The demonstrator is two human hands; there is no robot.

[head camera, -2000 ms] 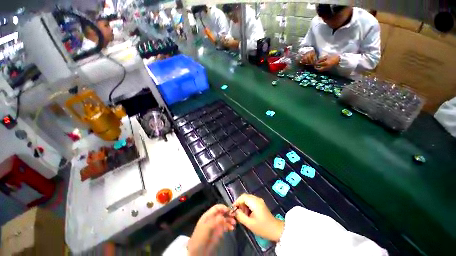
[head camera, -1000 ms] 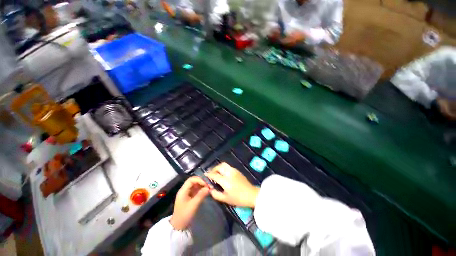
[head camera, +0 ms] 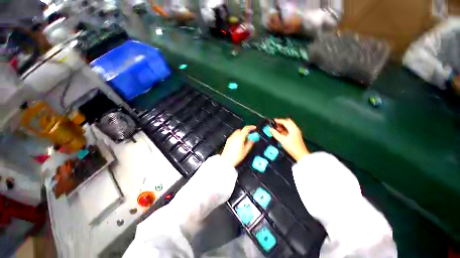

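Note:
Teal square parts [head camera: 262, 197] lie in the pockets of the near black blister tray [head camera: 297, 221]. My left hand [head camera: 238, 146] is over the tray's far left part, thumb and fingertips around a teal part [head camera: 253, 136]. My right hand [head camera: 291, 139] is just right of it at the tray's far edge, fingers bent beside another teal part [head camera: 268, 131]. Something dark shows at the right fingertips; blur hides whether it is held.
A second black tray [head camera: 194, 126] and a blue bin [head camera: 132, 69] lie beyond. At left, the white press table [head camera: 151, 171] carries a fixture [head camera: 75, 171], a fan [head camera: 117, 126] and a red-orange knob [head camera: 146, 199]. Across the green belt [head camera: 343, 111] are a clear tray [head camera: 349, 55] and people's arms.
My hands were together over the tray's near left side; they have moved forward and apart to the far teal parts. The near teal parts they covered now show. The view has shifted right since the first frame.

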